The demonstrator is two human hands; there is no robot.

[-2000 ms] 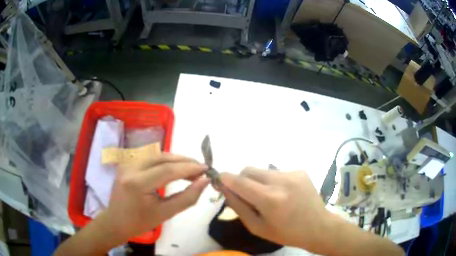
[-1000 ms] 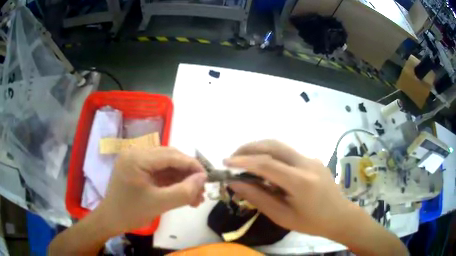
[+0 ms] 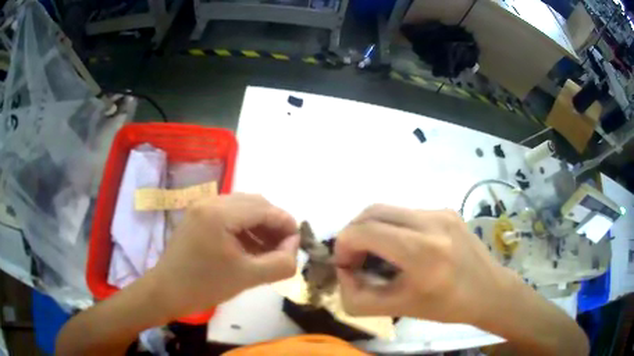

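A thin grey-brown tie strip (image 3: 318, 265) is bunched between my hands, above the front edge of the white table. My left hand (image 3: 240, 247) pinches at its left side with thumb and forefinger. My right hand (image 3: 407, 261) is closed on its right side, and a dark part shows between the fingers. Black fabric (image 3: 321, 322) lies just below, low in the picture. Tan paper tickets (image 3: 368, 321) show beside and over the fabric. The knot area is blurred, and my fingers hide parts of the strip.
A red plastic basket (image 3: 233, 142) on the left holds white pieces (image 3: 142, 201) and a tan ticket (image 3: 176, 197). Clear plastic (image 3: 38, 139) hangs beyond it. A sewing machine (image 3: 556, 261) and thread cone (image 3: 541, 153) stand right. Small black scraps (image 3: 419, 135) dot the table (image 3: 361, 160).
My hands have pulled slightly apart, with the strip now bunched upright between them. More of the tan tickets shows over the black fabric. The view has shifted slightly.
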